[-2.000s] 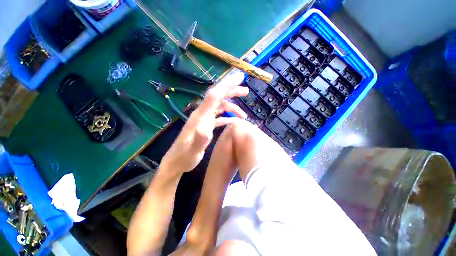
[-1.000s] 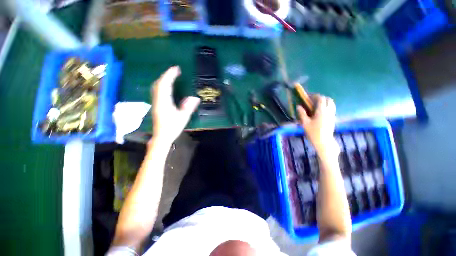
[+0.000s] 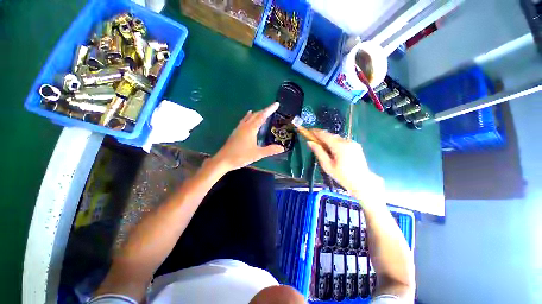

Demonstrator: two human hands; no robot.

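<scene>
A black lock housing [image 3: 290,98] lies on the green bench with its hollow back up. A star-shaped brass plate [image 3: 281,135] sits in its lower end. My left hand [image 3: 252,139] is at the housing's left side, thumb near the lower end and fingers spread along the edge, gripping it. My right hand [image 3: 342,159] is shut on the wooden handle of a hammer [image 3: 312,135]. The hammer's head [image 3: 297,121] is over the housing's right edge, beside the brass plate; contact cannot be told.
A blue bin of metal sleeves [image 3: 168,31] stands at left, with white paper [image 3: 178,122] beside it. Small blue bins [image 3: 325,76] and a grease tub [image 3: 380,59] with a red-handled brush [image 3: 369,89] stand behind. A blue crate of housings [image 3: 309,249] is below right. Pliers lie partly under my right hand.
My right hand has brought the hammer left from the bench's right side to the housing. My left hand has moved right onto the housing. The view has turned and shifted.
</scene>
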